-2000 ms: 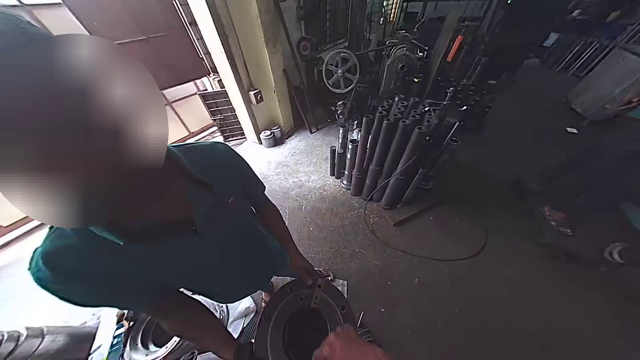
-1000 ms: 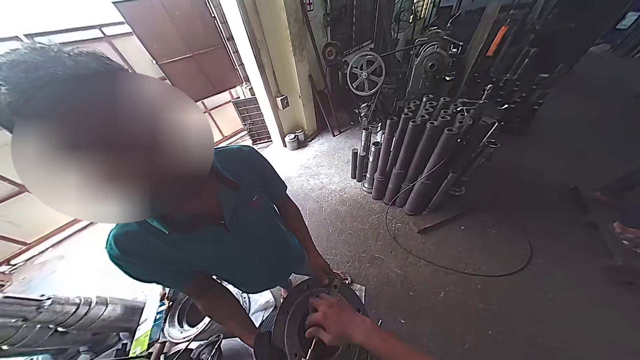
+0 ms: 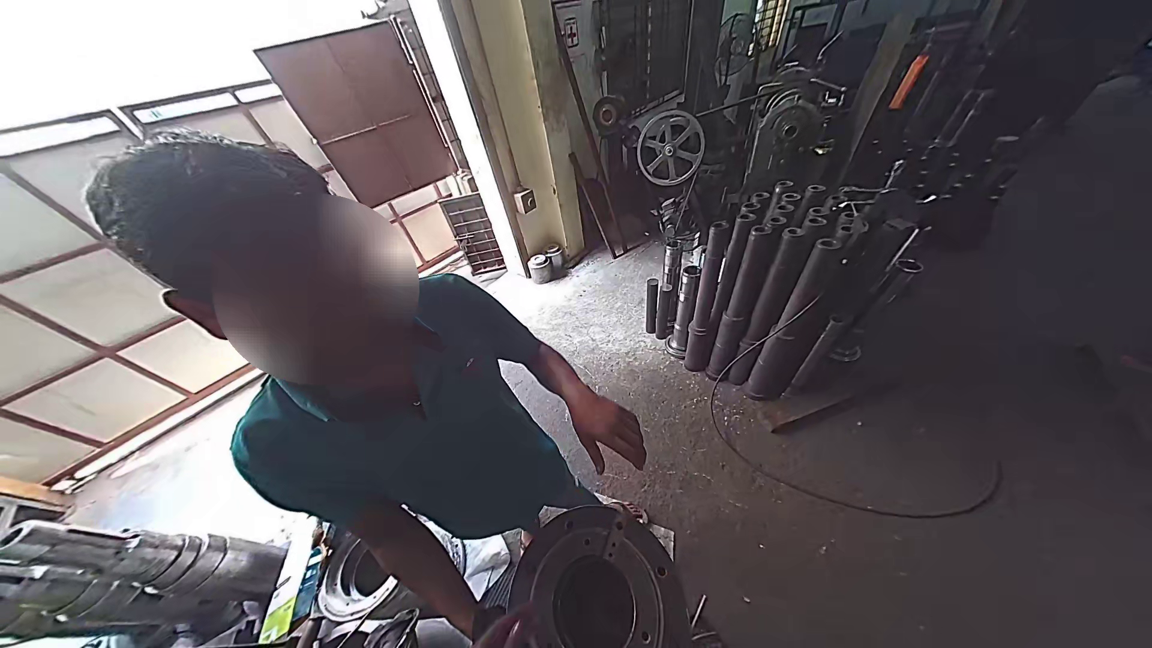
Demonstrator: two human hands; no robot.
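Neither my left hand nor my right hand can be made out. At the bottom centre is a round dark metal flange (image 3: 661,573) with a wide central bore and small bolt holes around its face. A co-worker in a teal shirt (image 3: 423,450) leans over it from the left. One of the co-worker's hands (image 3: 612,427) hangs in the air above and behind the flange, fingers spread. The other arm reaches down to the flange's left side, where a blurred reddish patch at the frame edge is hard to read.
Many dark metal tubes (image 3: 765,306) stand upright on the floor, with a thin cable (image 3: 810,484) curving in front. Machinery with a spoked wheel (image 3: 670,148) is behind them. Large metal cylinders (image 3: 135,576) lie at the lower left, near a pale metal ring (image 3: 333,589).
My right hand, earlier over the flange, has left it and is out of view. The co-worker's hand has lifted off the far rim of the flange. The co-worker's head has turned and moved.
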